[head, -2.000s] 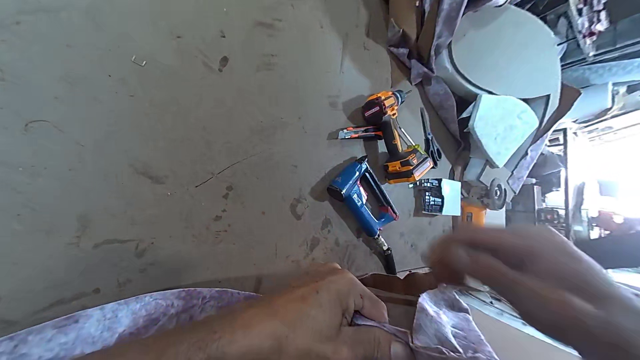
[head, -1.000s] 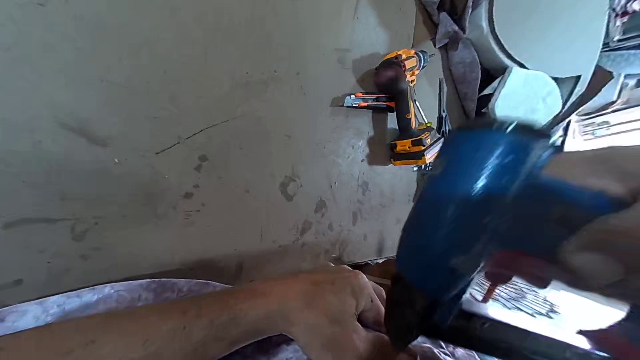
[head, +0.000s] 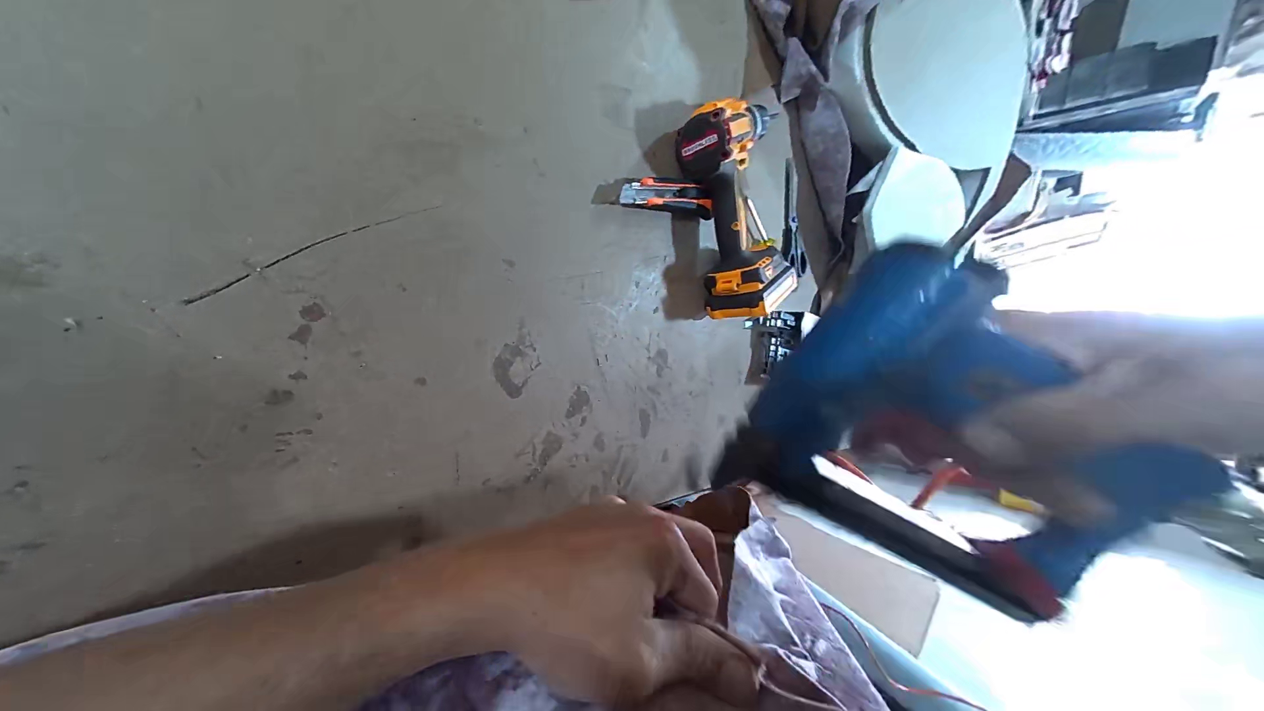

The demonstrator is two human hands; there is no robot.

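My right hand (head: 1047, 434) is closed around the handle of a blue pneumatic staple gun (head: 889, 365), blurred by motion. Its nose points down and left, over the edge of the purple-grey mottled fabric (head: 780, 583). My left hand (head: 632, 602) pinches folded fabric near a brown edge, just below and left of the nose. Whether the nose touches the material cannot be told. A thin reddish cord or strip runs from near my left fingers to the lower right.
An orange and black cordless drill (head: 731, 207), a utility knife (head: 662, 196) and a strip of staples (head: 780, 341) lie on the grey work surface (head: 395, 326). Pale rounded panels (head: 948, 79) and draped fabric stand at the upper right.
Two seconds ago the staple gun lay on the work surface and my right hand was without it; now that hand holds it beside my left hand. My left hand stays on the fabric.
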